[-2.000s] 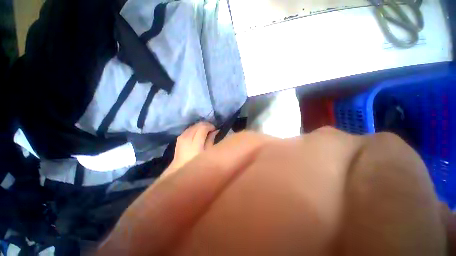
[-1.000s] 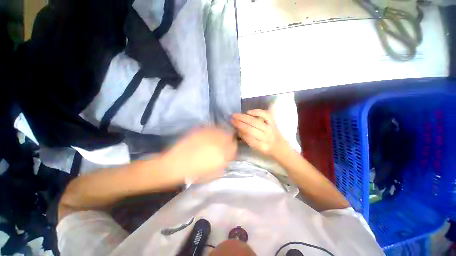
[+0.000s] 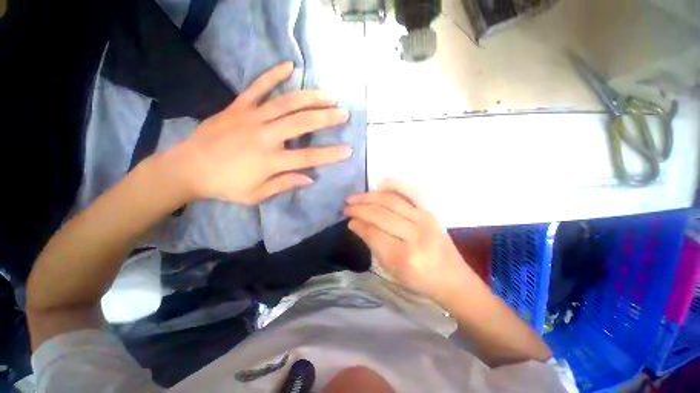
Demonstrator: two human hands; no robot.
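Observation:
The grey lining point(image 3: 318, 203) lies spread on the machine table, with black strips and a black flap on it. The black garment point(image 3: 46, 100) is heaped at the left and also hangs below the lining's lower edge. My left hand point(image 3: 265, 138) lies flat on the lining with its fingers spread. My right hand point(image 3: 399, 230) is at the lining's lower right corner, fingertips together on its edge; whether they pinch the cloth I cannot tell. A white piece point(image 3: 132, 288) shows under my left forearm.
Brass-handled scissors point(image 3: 637, 142) lie on the white table point(image 3: 522, 165) at the right. A ribbed knob point(image 3: 418, 44) and part of the machine are at the top, with a dark object point(image 3: 503, 17) beside them. A blue basket point(image 3: 526, 265) stands below the table at the right.
My left hand has moved up onto the lining and spread out. My right hand stays at the cloth's right edge. The view has shifted, so the machine parts now show at the top.

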